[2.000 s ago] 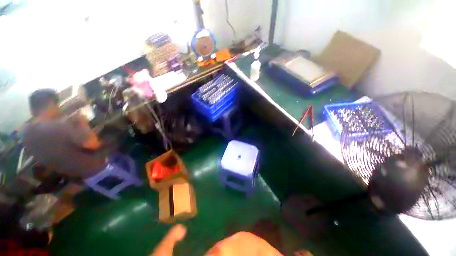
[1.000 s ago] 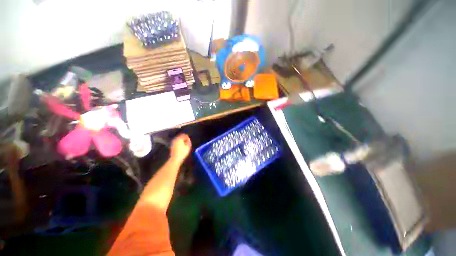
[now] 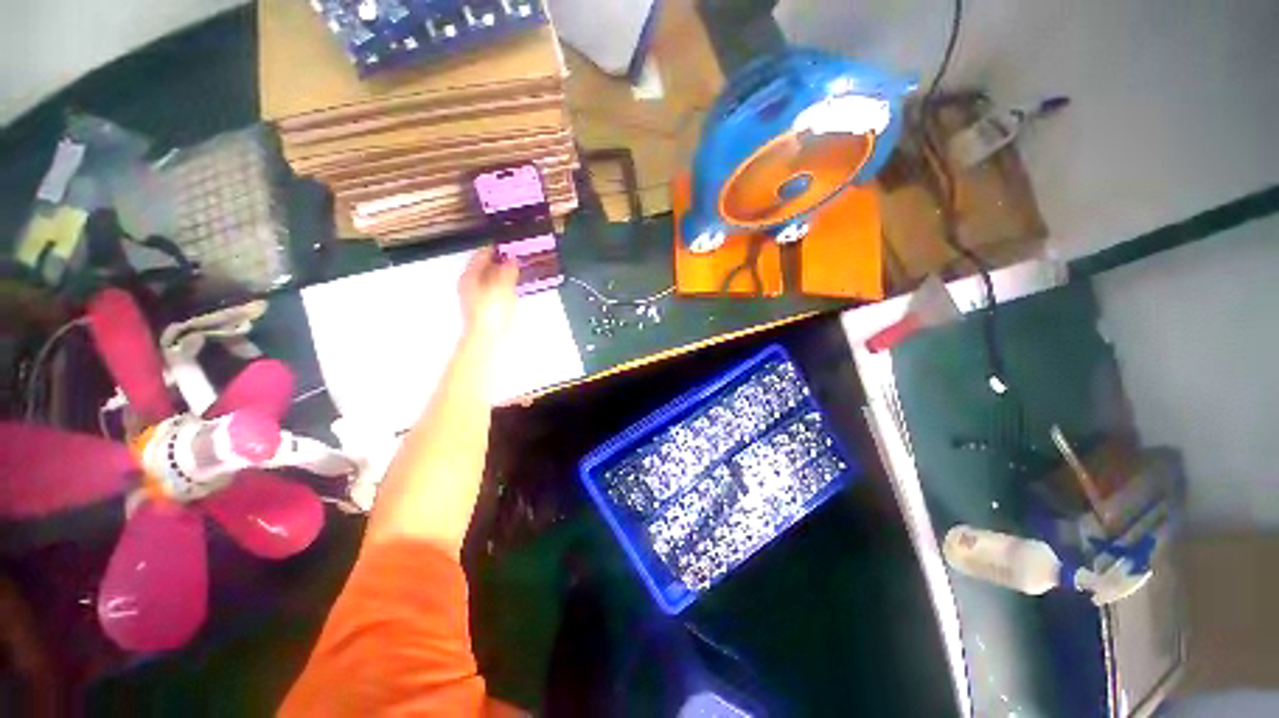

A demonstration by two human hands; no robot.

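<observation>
My left hand (image 3: 488, 290) reaches up from the bottom, in an orange sleeve. Its fingers are at the lower left edge of a pink-purple phone (image 3: 508, 195), in front of a stack of brown cardboard sheets (image 3: 421, 161). Whether the fingers grip the phone cannot be told. A white paper sheet (image 3: 358, 330) lies under my forearm. A blue plastic tray (image 3: 641, 554) full of small shiny metal parts sits below the bench edge. My right hand is out of the picture.
A pink-bladed fan (image 3: 176, 456) stands at left. A blue and orange desk fan (image 3: 797, 140) stands behind the tray. A white squeeze bottle (image 3: 1003, 558) and the framed unit (image 3: 1147, 652) are at right. Another parts tray (image 3: 421, 28) tops the cardboard.
The view has moved closer to the bench. My left hand has moved from beside the blue tray up to the phone.
</observation>
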